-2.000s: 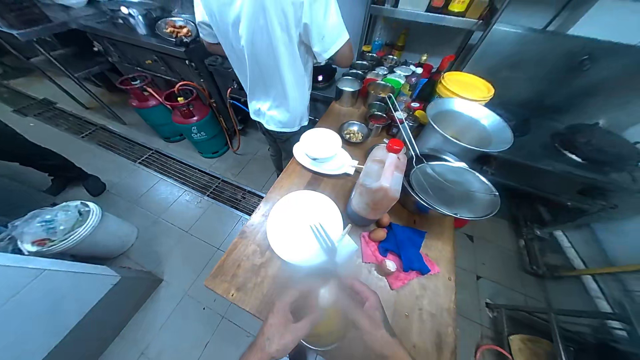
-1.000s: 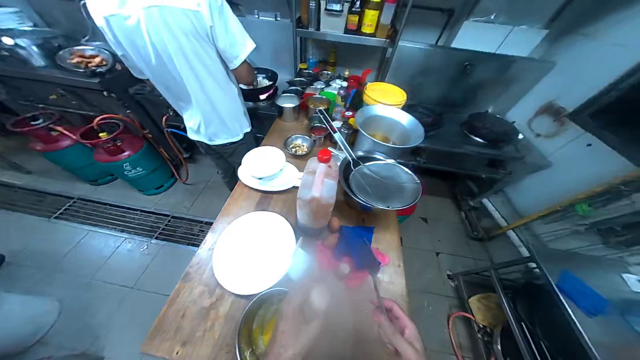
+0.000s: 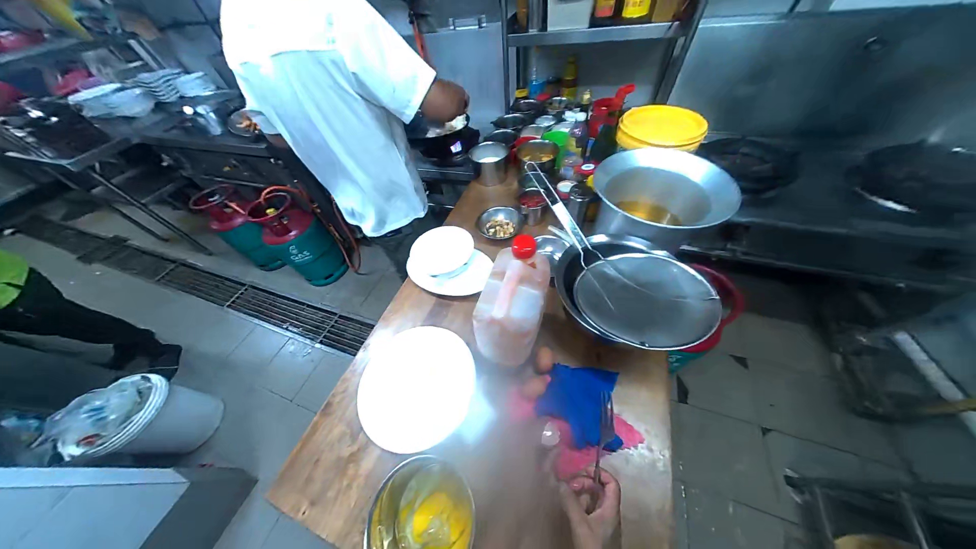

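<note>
My right hand (image 3: 591, 507), at the table's near edge, grips a metal fork (image 3: 605, 431) by its handle, tines upward over a blue cloth (image 3: 576, 396). My left hand is not in view. Left of my right hand, a steel bowl (image 3: 371, 526) holds cracked eggs with yellow yolk (image 3: 433, 518). A white plate (image 3: 415, 389) lies just beyond the bowl. Brown eggs (image 3: 536, 385) rest beside the blue cloth, near a pink cloth (image 3: 629, 433). Behind them stands a plastic jug (image 3: 509, 313) with a red cap. Blur hides part of the table by the cloths.
A mesh strainer (image 3: 648, 301) lies across a wide pan at the right, before a large metal basin (image 3: 663, 183). A person in white (image 3: 328, 114) works at a wok beyond the table. Gas cylinders (image 3: 305, 240) and a white bucket (image 3: 175, 415) stand on the floor left.
Two seconds ago both my hands were together over the bowl. My right hand is now apart from it, at the right with the fork; my left hand has left view.
</note>
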